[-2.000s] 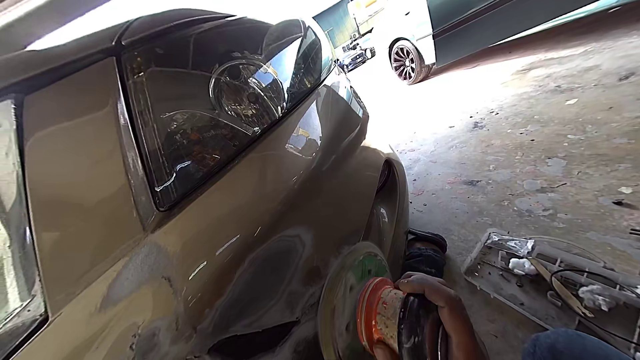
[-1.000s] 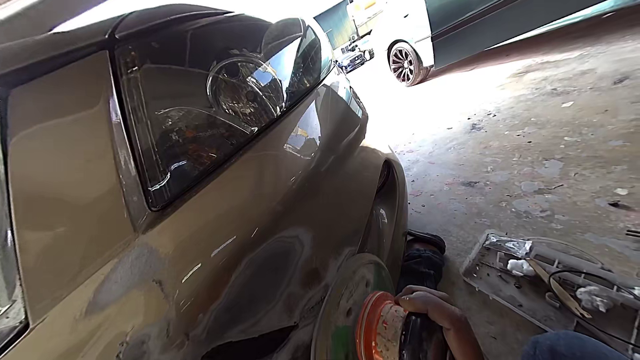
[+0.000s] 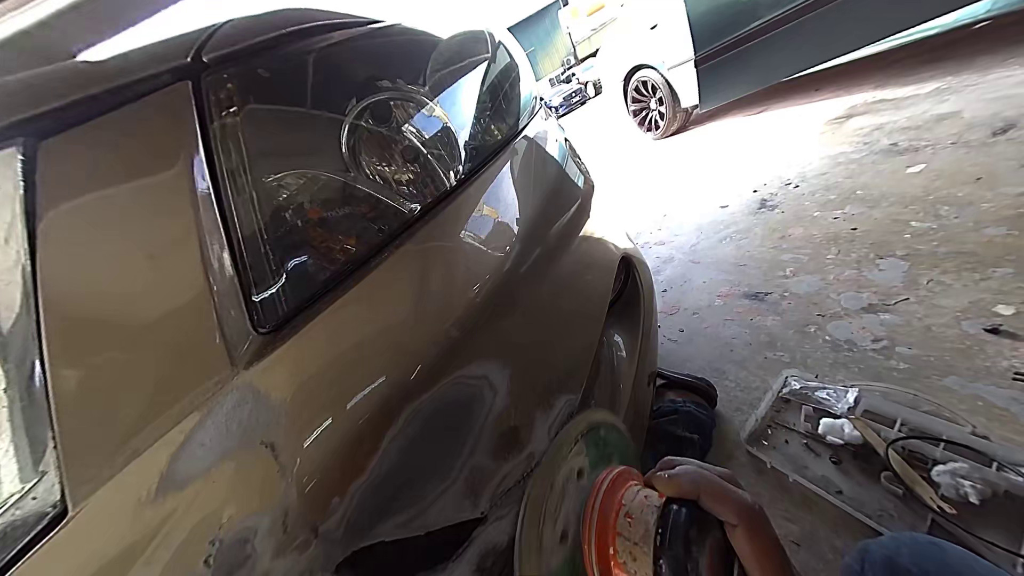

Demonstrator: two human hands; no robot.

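Observation:
My right hand [image 3: 712,496] comes in from the lower right and grips the black upper part of a round power sander [image 3: 624,520] with an orange-red shroud. The sander's large greenish disc [image 3: 572,480] stands nearly upright against or very close to the lower side panel of a brown-gold car [image 3: 448,320]; exact contact cannot be told. Left of the disc, the panel has a sanded grey patch [image 3: 432,432] with a lighter edge and a dark area below it. Another dull grey patch [image 3: 228,436] lies further left. My left hand is out of view.
A shoe [image 3: 688,386] and dark trouser leg are beside the car's wheel arch. On the stained concrete floor [image 3: 800,272] at right lies a grey plastic tray [image 3: 808,488] with white wads, a flat strip and a cable. A denim-covered knee [image 3: 920,554] is at bottom right; a white car [image 3: 656,40] stands behind.
The sander and my right hand have moved slightly downward since the earliest frame. My grip on it has stayed.

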